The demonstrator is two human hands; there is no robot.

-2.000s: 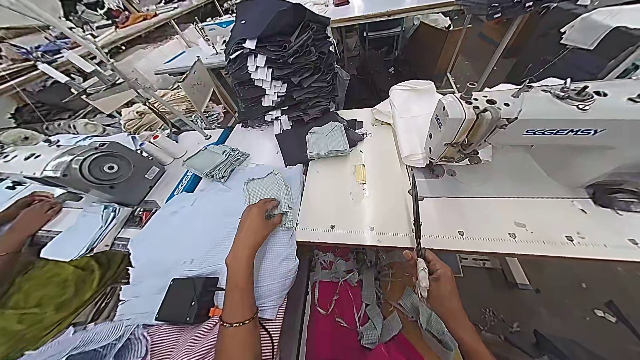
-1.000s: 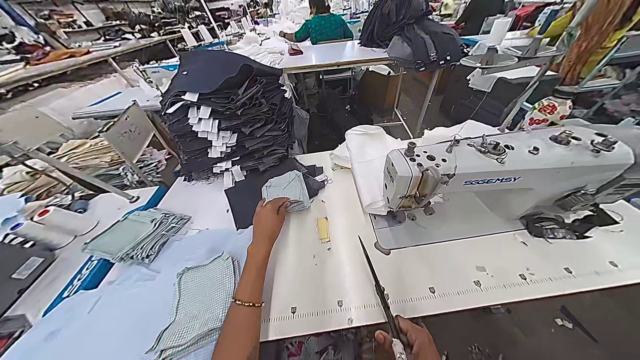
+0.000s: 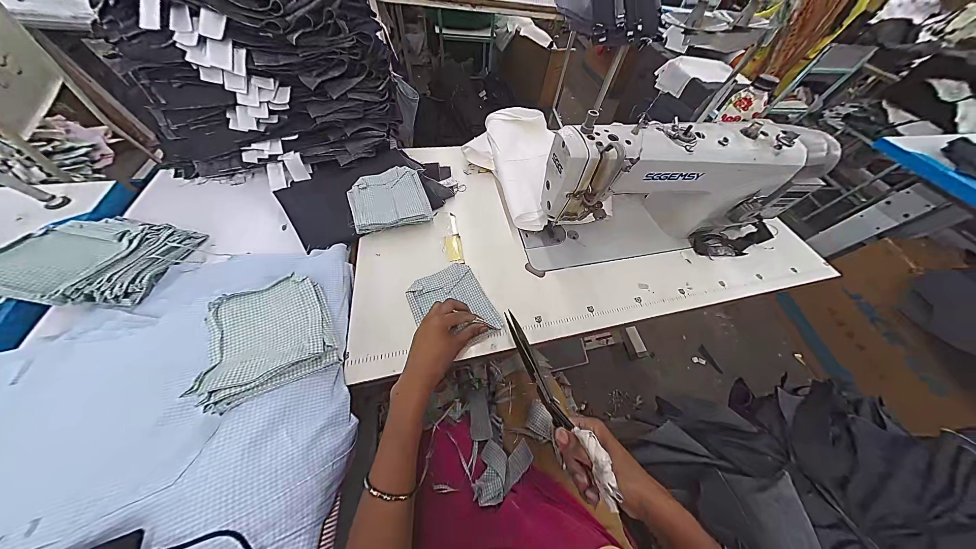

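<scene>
My left hand (image 3: 446, 335) rests with bent fingers on a checked fabric pocket piece (image 3: 451, 288) at the front edge of the white sewing table (image 3: 404, 305). Its fingertips are at the piece's lower right corner. In my right hand (image 3: 591, 457) is a pair of fabric scissors (image 3: 534, 370) with cloth-wrapped handles, blades pointing up and left beside the table edge. Further back, a small stack of folded checked pieces (image 3: 390, 200) lies on dark cloth. More checked pieces (image 3: 267, 335) are piled on the light blue fabric (image 3: 152, 427) at left, beside another stack (image 3: 99, 259).
An industrial sewing machine (image 3: 671, 175) stands on the table's right half, with white cloth (image 3: 518, 160) by its head. A tall stack of dark garment pieces (image 3: 305, 76) rises behind. Fabric scraps (image 3: 496, 465) lie on my lap; dark cloth (image 3: 785, 457) is heaped at lower right.
My left hand has moved from the small stack on the dark cloth to the front edge of the table, where a checked piece now lies under its fingers. The scissors remain in my right hand.
</scene>
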